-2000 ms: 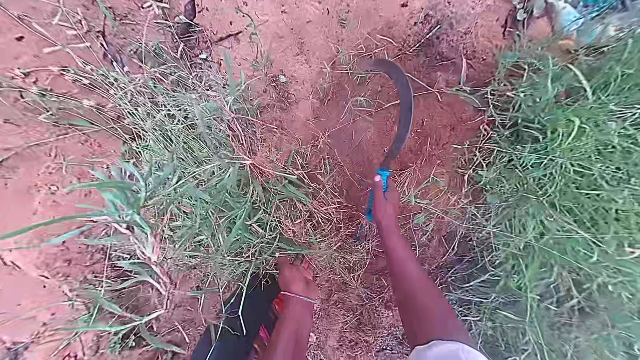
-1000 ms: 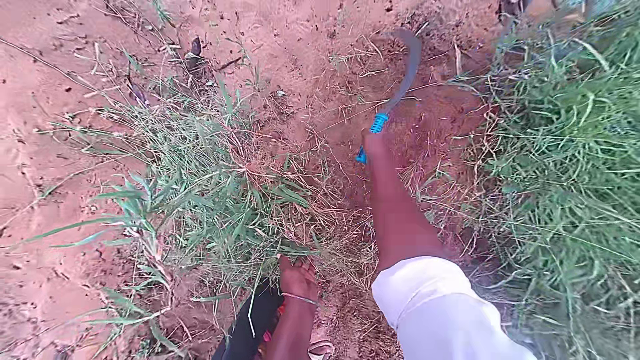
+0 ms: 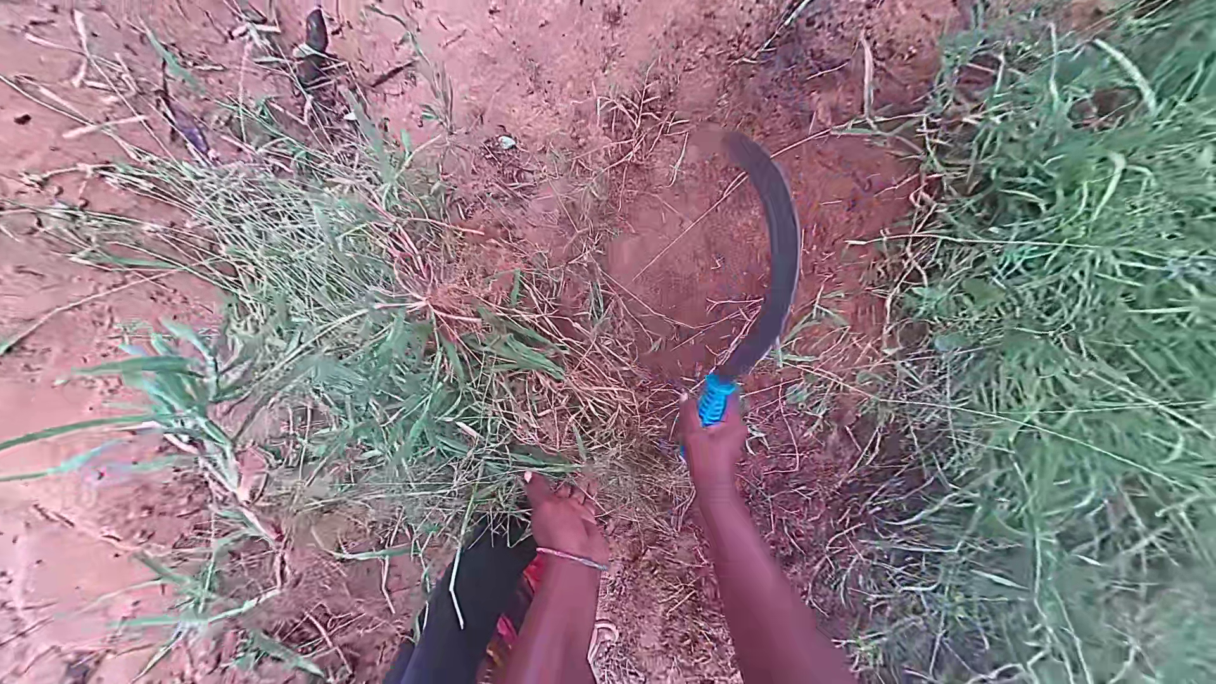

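My right hand [image 3: 714, 446] grips the blue handle of a sickle [image 3: 781, 242], whose dark curved blade points away from me over reddish soil and bends to the left at its tip. To its left, my left hand [image 3: 567, 521], with a thin bracelet at the wrist, rests low at the near edge of a clump of green and dry grass [image 3: 380, 361]. Its thumb is apart from the curled fingers, and whether grass is pinched between them cannot be told.
Dense green grass [image 3: 1092, 332] fills the right side. A broad-leaved grass plant [image 3: 214, 418] stands at the left. Dark trouser fabric [image 3: 470, 598] shows beneath my left forearm. A dark stick-like piece [image 3: 313, 47] lies at the upper left among dry stalks.
From one second ago, my right hand has drawn the sickle back toward me, and the white sleeve is out of view. My left hand stays by the grass clump.
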